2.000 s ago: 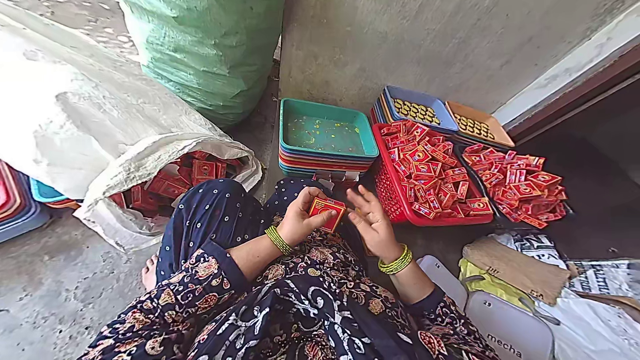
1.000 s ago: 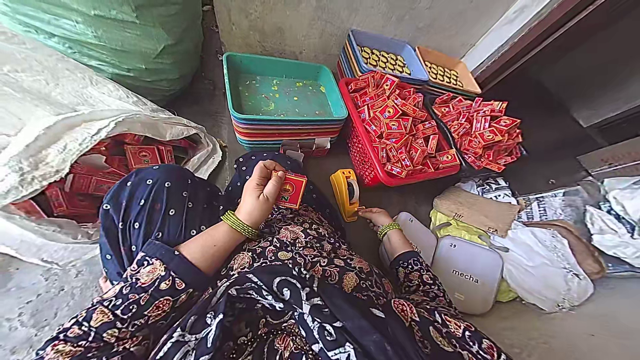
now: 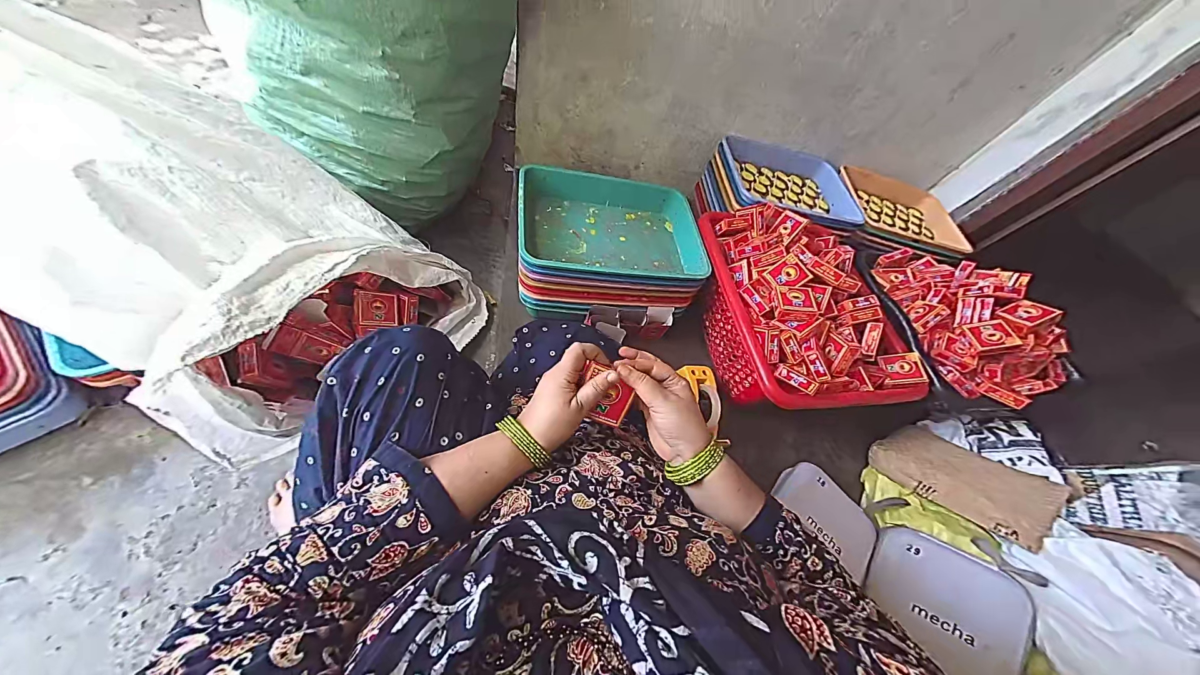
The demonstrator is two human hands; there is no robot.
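Above my lap, my left hand (image 3: 568, 394) grips a small red printed carton (image 3: 611, 396) by its upper left side. The fingers of my right hand (image 3: 662, 398) touch or pinch the carton's upper right edge; whether they hold something thin there cannot be told. A yellow tape dispenser (image 3: 698, 380) stands just behind my right hand, partly hidden by it. Red cartons fill a red plastic basket (image 3: 814, 401) to the right, and more of them lie in a heap (image 3: 996, 333) beside it.
A white woven sack (image 3: 225, 309) with red cartons lies open at left, below a green sack (image 3: 375, 103). Stacked trays, a teal one (image 3: 619, 262) on top, stand ahead. Blue (image 3: 834, 202) and orange (image 3: 952, 239) trays hold small round pieces. Grey lids (image 3: 947, 595) lie at right.
My right hand was beside the yellow tape dispenser a second ago; now it is at the carton, close to my left hand. The carton stays in my left hand. The view has shifted.
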